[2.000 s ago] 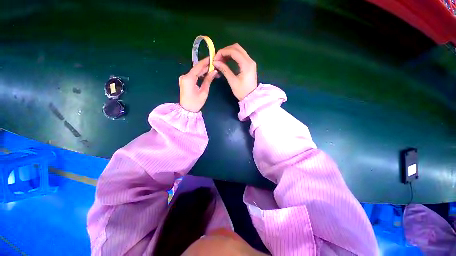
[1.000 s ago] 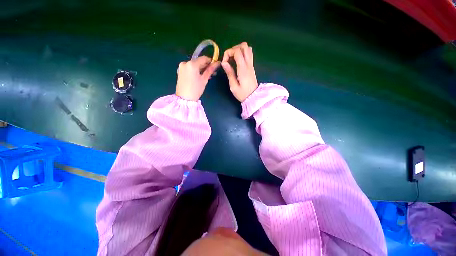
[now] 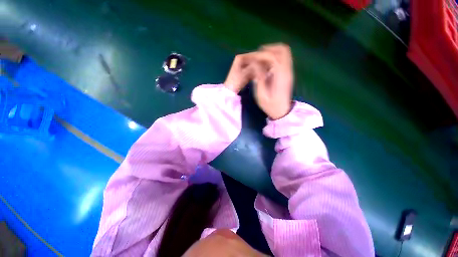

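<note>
My left hand point(image 3: 244, 69) and my right hand point(image 3: 275, 80) are together above the bench, blurred and overlapping. The tape roll cannot be made out now; whether the fingers hold it or anything else is hidden. Two round black units lie to the left of my hands. The upper unit point(image 3: 174, 63) has a small yellowish label. The lower unit point(image 3: 167, 83) is plain and dark and lies close below it.
The green bench top point(image 3: 346, 150) carries a black box point(image 3: 406, 225) with a white label and cable at the lower right. Red trays point(image 3: 436, 47) stand at the upper right. A blue stool point(image 3: 27, 113) stands on the blue floor at the left.
The view has turned and shifted. My hands have come together and now overlap. The tape roll, seen earlier in my left hand, no longer shows. More of the red trays shows.
</note>
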